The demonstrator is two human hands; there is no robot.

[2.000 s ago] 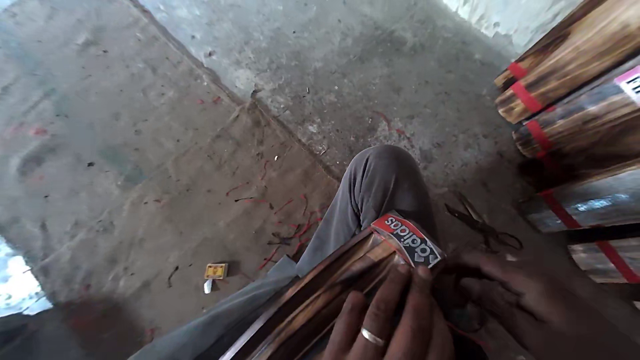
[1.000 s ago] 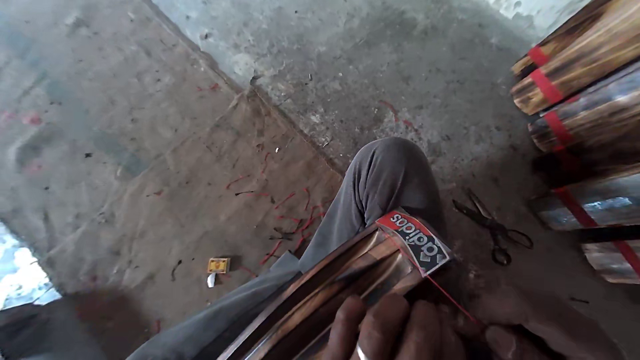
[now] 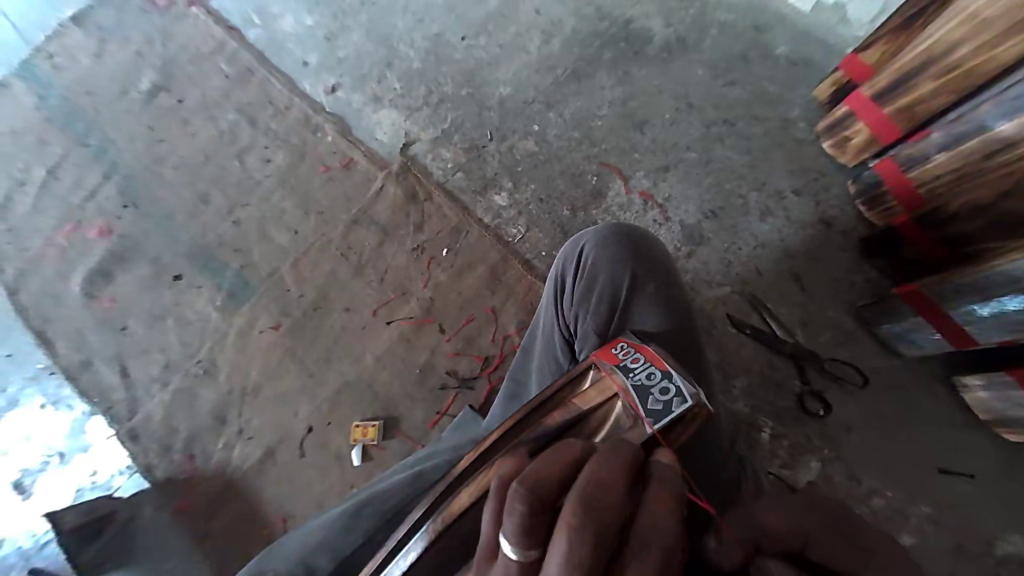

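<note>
A varnished wooden cricket bat (image 3: 588,396) lies slantwise across the lap, its toe end on the thigh near the knee, with an Adidas sticker (image 3: 646,380) across that end. My left hand (image 3: 588,504), a ring on one finger, is closed over the bat's face just below the sticker. A thin red thread (image 3: 698,498) runs from the sticker's lower edge to the fingers of my right hand (image 3: 800,532), which is dark and blurred at the lower right and pinches the thread's end. The rest of the bat is hidden under the left hand and beyond the frame.
Open black scissors (image 3: 796,352) lie on the concrete floor right of the knee. Several bats (image 3: 944,88) bound with red tape are stacked at the right. Red thread scraps (image 3: 492,340) and a small yellow matchbox (image 3: 366,433) lie on a brown floor cloth (image 3: 280,240) at the left.
My right hand has moved away from the bat's end, down and to the right. The red thread now shows between the hands; two seconds ago it was not plain there.
</note>
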